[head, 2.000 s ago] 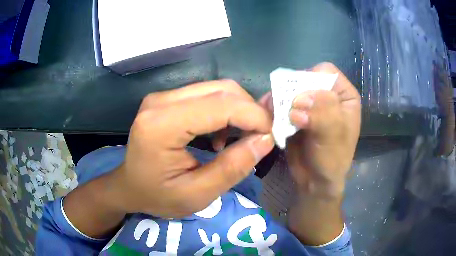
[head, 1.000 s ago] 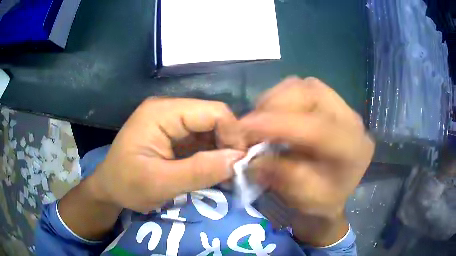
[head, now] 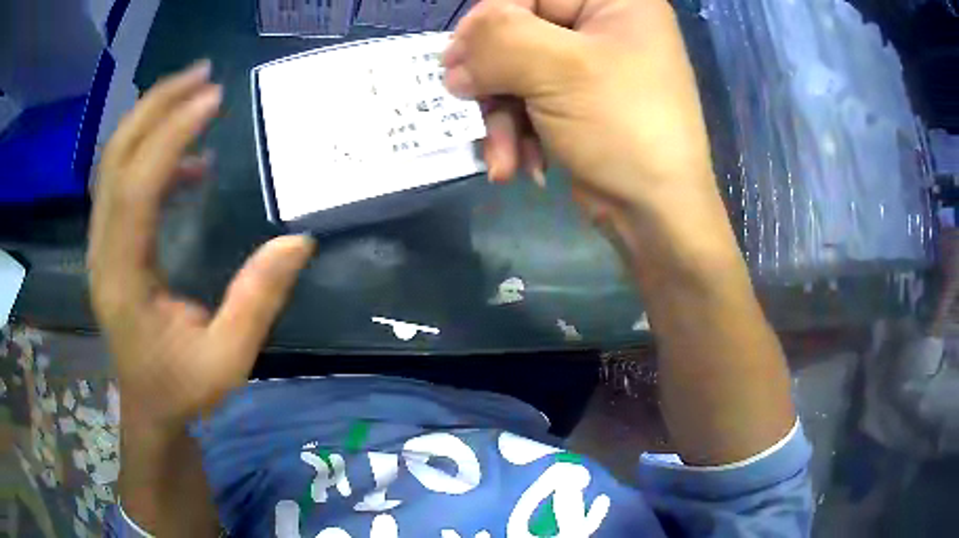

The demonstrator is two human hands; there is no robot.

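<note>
A white-faced carton (head: pixel 300 173) lies on the dark green bench in front of me. A printed label (head: pixel 421 110) with rows of dark text lies over the right part of its face; whether it is stuck down I cannot tell. My right hand (head: pixel 605 110) pinches the label's upper right edge between thumb and fingers, at the carton's right end. My left hand (head: pixel 163 315) is at the carton's left, fingers spread and holding nothing, with the thumb near the lower left corner.
An open blue carton (head: pixel 47 147) is at the left. Grey-printed cartons (head: pixel 305 15) stand at the far side. Stacked clear plastic trays (head: pixel 815 147) are at the right. Small white scraps (head: pixel 510 290) lie near the bench edge, and several more litter the floor (head: pixel 79 420) at lower left.
My hands have parted. My right hand has moved up to the carton with the label, now spread flat. My left hand has moved left and opened. White scraps now show on the bench edge.
</note>
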